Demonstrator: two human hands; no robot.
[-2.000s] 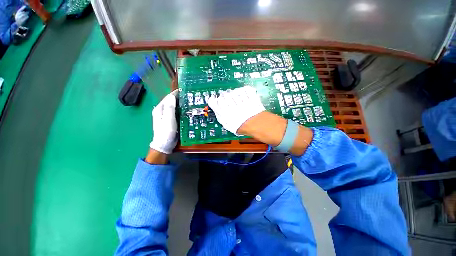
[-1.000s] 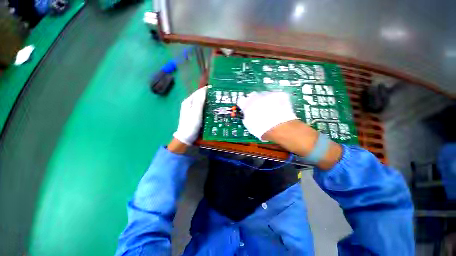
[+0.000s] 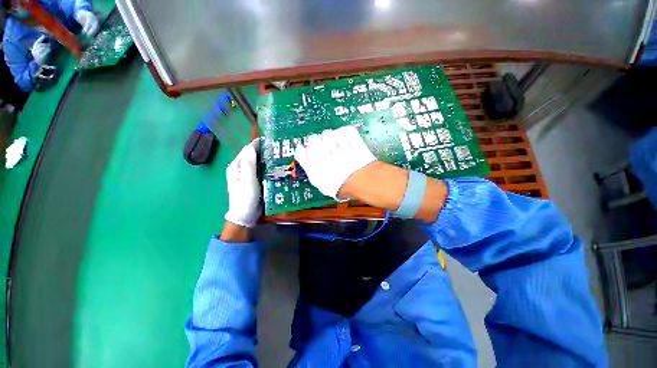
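A large green printed circuit board (image 3: 374, 129) lies solder side up on the orange-brown slotted grate (image 3: 508, 154). My right hand (image 3: 335, 162), in a white glove, is shut on the flush cutters (image 3: 282, 172). Their metal jaws and orange-red part show at the board's left part; most of the handles are hidden under my hand. My left hand (image 3: 244, 188), gloved in white, is at the board's left edge, gripping the edge of the board; its fingertips are partly hidden. A blue-grey wrist strap (image 3: 412, 194) is on my right wrist.
A greyish hood panel (image 3: 389, 36) hangs over the grate's far side. Black blocks stand left (image 3: 201, 146) and right (image 3: 503, 97) of the grate. At the upper left, a person's gloved hands (image 3: 42, 50) are near another board (image 3: 106, 46). A white item (image 3: 16, 152) lies at far left.
The view has swung, shifting the whole scene, and more of the person at upper left shows. My hands keep nearly the same places on the board, the cutters still in my right hand.
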